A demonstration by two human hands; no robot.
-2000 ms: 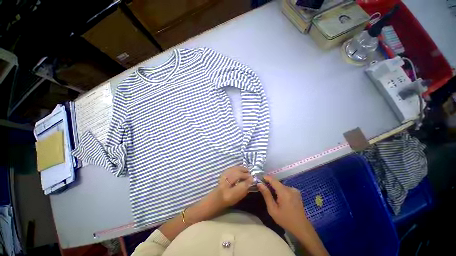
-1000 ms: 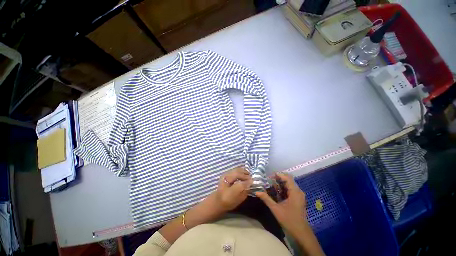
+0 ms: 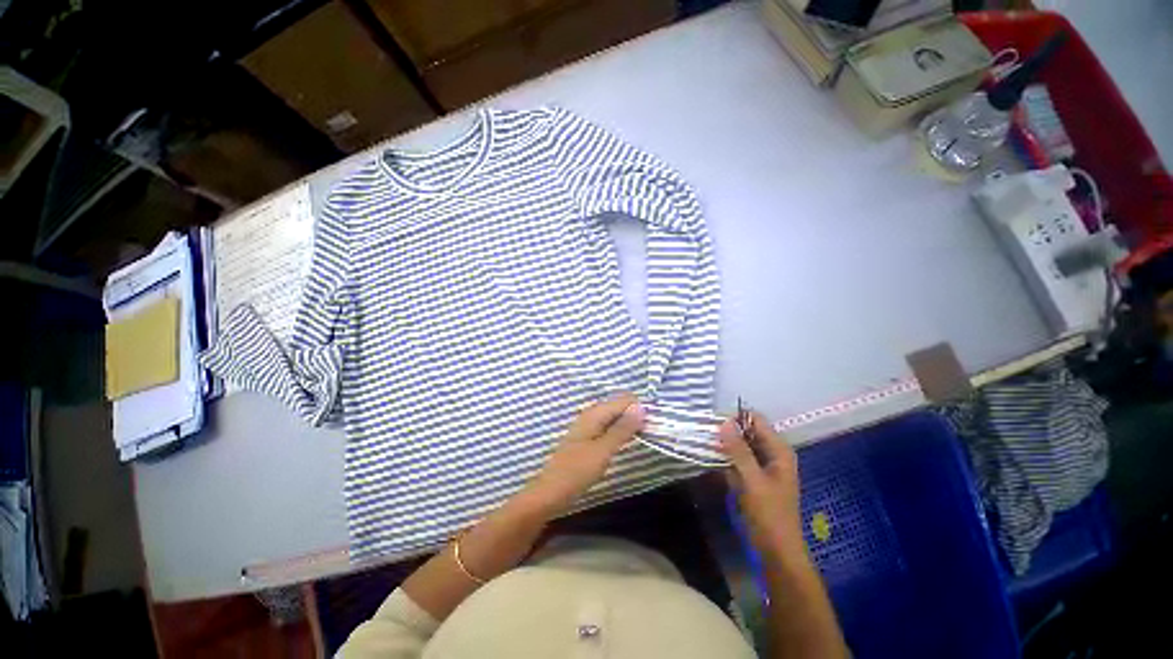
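Note:
A white and dark striped long-sleeved top lies on the pale table, neck away from me. The sleeve on the right is drawn down to the near edge, and its cuff is stretched flat between my hands. My left hand pinches the cuff's left end. My right hand pinches its right end. Small dark thread snips stick up from my right hand's fingers. The other sleeve lies bent at the left.
Paper sheet and clipboard stack are at left. Power strip, tin box and red tray are at right. A tape measure runs along the near edge above a blue crate.
My hands have moved apart and slightly up. The cuff, bunched between them before, is now spread out flat. The snips show more clearly at my right fingers.

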